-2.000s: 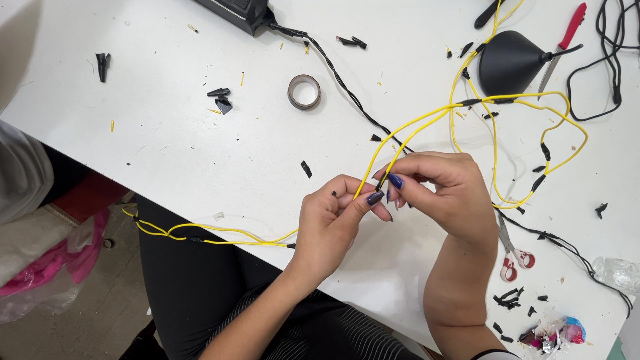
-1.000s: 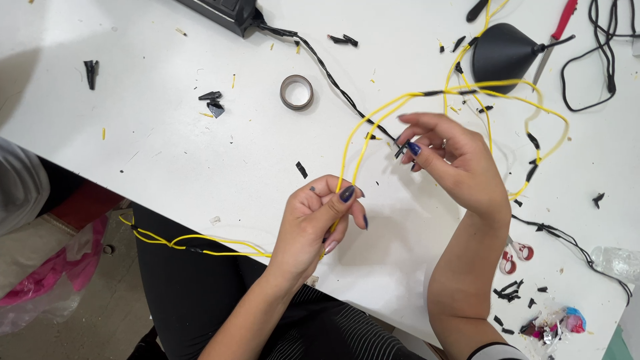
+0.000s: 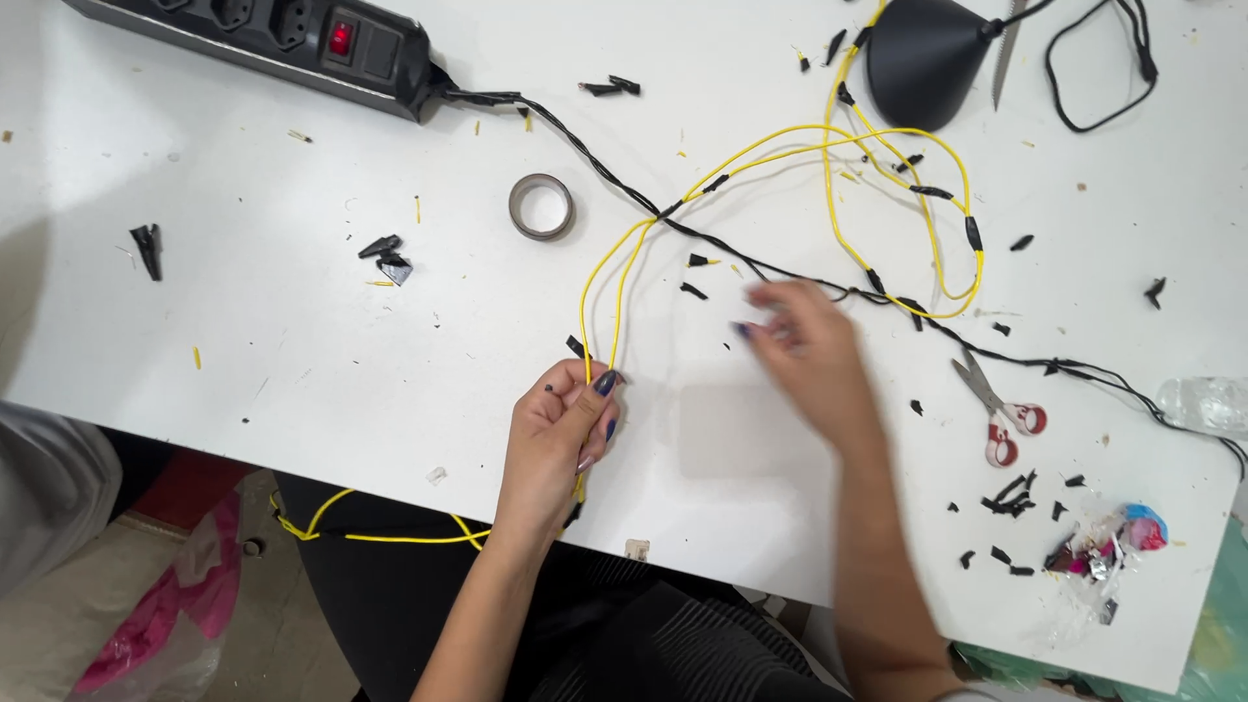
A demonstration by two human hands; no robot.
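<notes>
Between thumb and fingers, my left hand (image 3: pixel 565 424) grips a pair of yellow insulated wires (image 3: pixel 618 302) near the table's front edge. The wires loop to the upper right, with black tape bands (image 3: pixel 717 182) wrapped at several spots, and also hang down over my lap. My right hand (image 3: pixel 804 351), blurred by motion, is off the wires, fingers apart, nothing visible in it. A twisted black cord (image 3: pixel 597 161) runs from a power strip (image 3: pixel 380 58) under the yellow wires. Left of the cord lies a roll of tape (image 3: pixel 541 207) on its side.
On the white table (image 3: pixel 322 351) lie red-and-white scissors (image 3: pixel 999 409), a black cone-shaped piece (image 3: pixel 921 63), a blade (image 3: pixel 1006 58), black tape scraps (image 3: pixel 1009 495), crumpled plastic wrapping (image 3: pixel 1102 551) and a clear plastic item (image 3: pixel 1204 402). A person's grey clothing shows at the left.
My right hand has let go of the yellow wires and moved right, away from them. My left hand still holds them. The yellow loop has come down over the black cord.
</notes>
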